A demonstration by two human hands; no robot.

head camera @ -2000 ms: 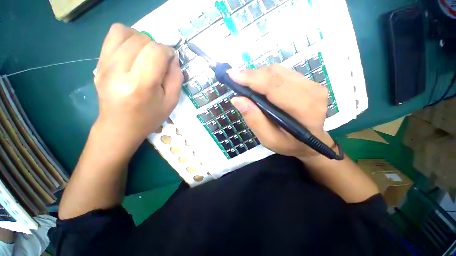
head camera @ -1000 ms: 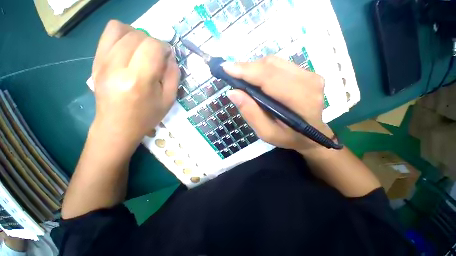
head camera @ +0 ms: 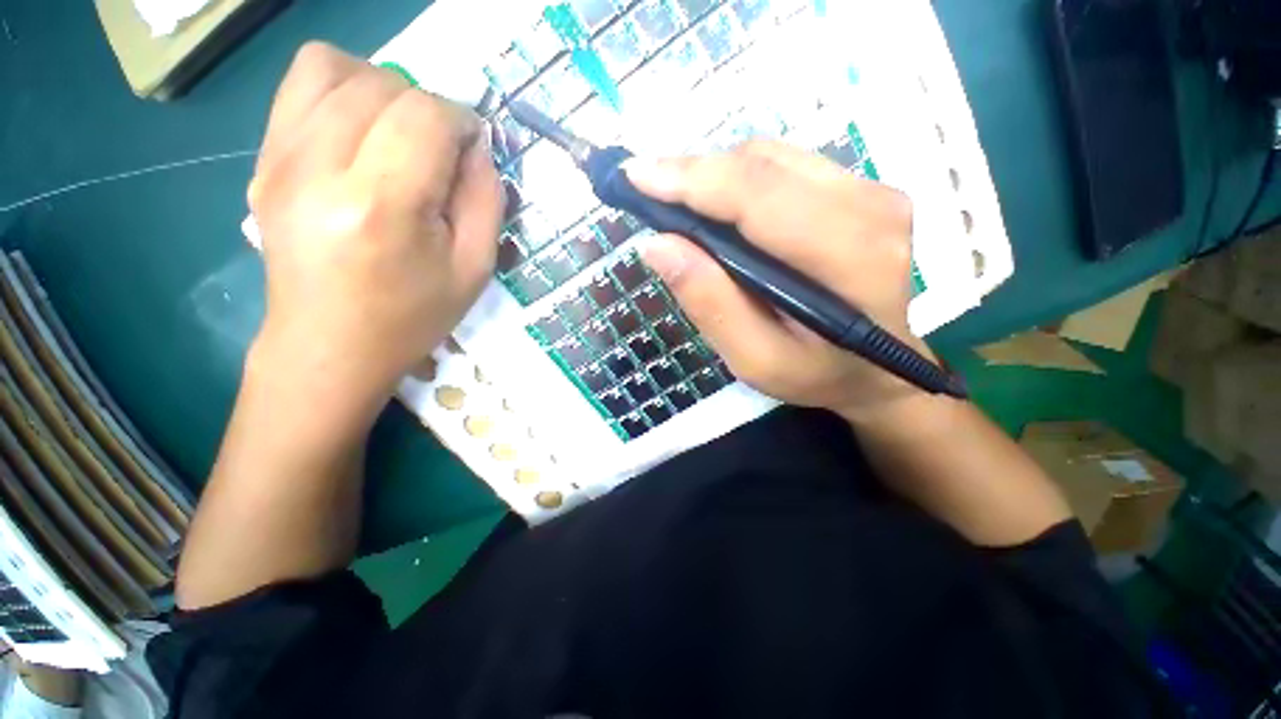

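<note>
My right hand [head camera: 787, 267] holds the black soldering iron [head camera: 773, 281] like a pen. Its thin tip [head camera: 534, 118] points up-left at the PCB panel near my left fingers; whether it touches is unclear. My left hand [head camera: 379, 211] is a fist above the tray's left part, closed on the solder wire [head camera: 141, 174], which runs in from the left. A green piece shows at its fingers. The PCB panel [head camera: 632, 344], a grid of small dark cells with green edges, lies in the white tray [head camera: 583, 478]. Glare washes out the tray's upper middle.
A black phone [head camera: 1120, 134] lies right of the tray on the green mat [head camera: 1040, 183]. Stacked boards [head camera: 84, 436] stand at the left, another tray [head camera: 49, 604] below them. A tan-edged stack [head camera: 176, 49] is at the upper left. Cardboard boxes [head camera: 1103, 485] are on the floor at right.
The tray, phone and upper-left stack appear shifted left and up in the view since the earliest frame. Both hands keep their grips, with the iron tip still close to the left fingers.
</note>
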